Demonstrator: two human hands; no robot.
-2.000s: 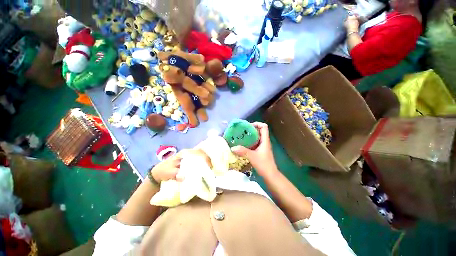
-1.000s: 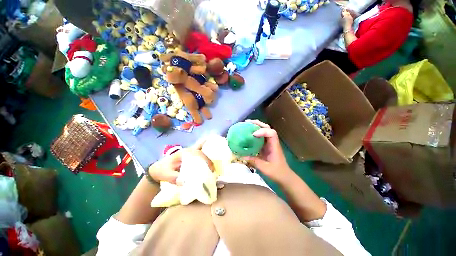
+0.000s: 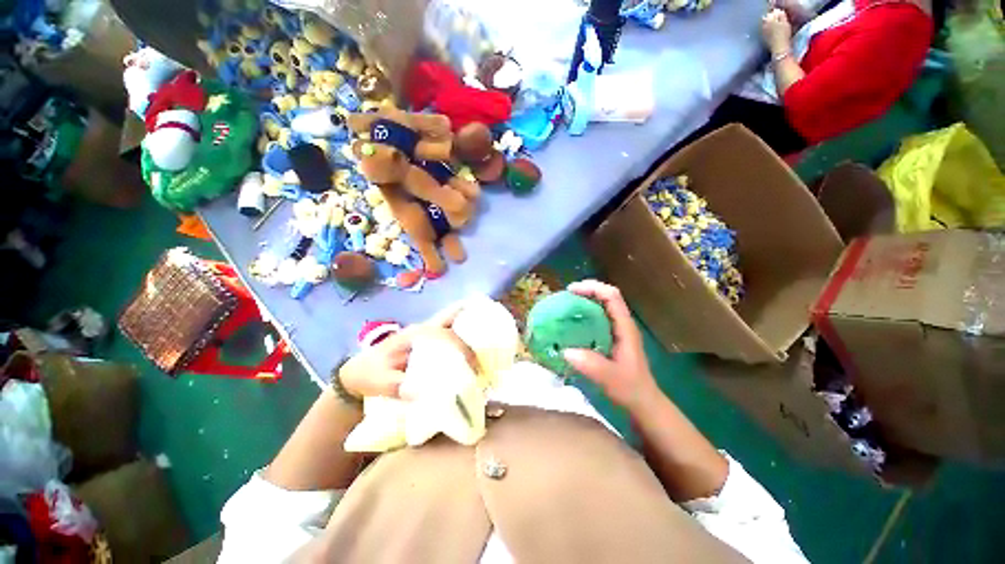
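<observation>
My left hand holds a pale yellow plush toy against my front; its pointed limbs hang down and its rounded part is at the upper right. A small red-and-white plush piece shows just above my left hand; I cannot tell whether the hand holds it or it lies on the table edge. My right hand holds a round green plush piece between thumb and fingers, just right of the yellow toy and apart from it. Small dark marks show on its lower side.
The grey-blue table bears brown plush bears, small blue-and-yellow toys and a green wreath at its left corner. An open carton of small toys stands right. A person in red sits at the upper right.
My right hand has turned the green piece, hiding then showing its dark marks, and moved it a little right and down. My left hand still holds the yellow toy, slightly shifted.
</observation>
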